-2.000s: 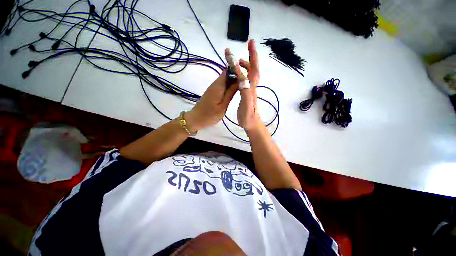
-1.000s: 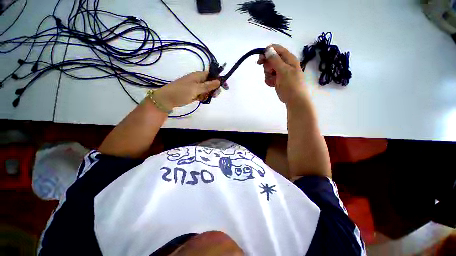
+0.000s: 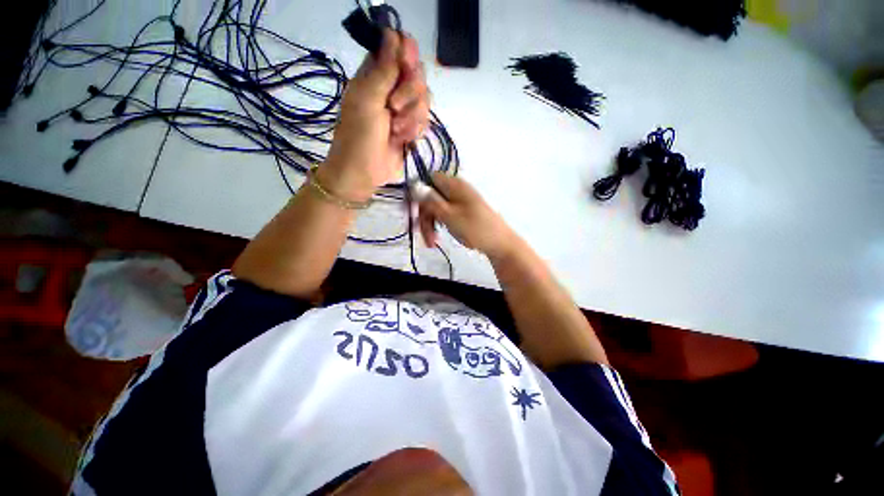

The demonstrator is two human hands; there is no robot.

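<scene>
My left hand (image 3: 380,121) is closed around a black cable hank; dark plug ends (image 3: 368,27) stick out above the fist. My right hand (image 3: 456,211), with a pale covering on a fingertip, is just below and grips the black cable strands (image 3: 418,167) that come out under the left fist. Thin cable ends hang below the right fingers toward the table edge. Loose black cables (image 3: 254,85) lie in wide loops at the left, their connectors fanned out at far left.
A phone (image 3: 457,33) lies at the top middle. A pile of twist ties (image 3: 559,85) is right of it. Finished tied bundles (image 3: 669,184) lie further right. A large black heap (image 3: 700,12) is at the far edge. A red stool with a whitish cover (image 3: 128,306) is at lower left.
My left hand has risen and turned upright with the hank. My right hand has come in from the right to just below it. The view has shifted, showing more of the table's far side.
</scene>
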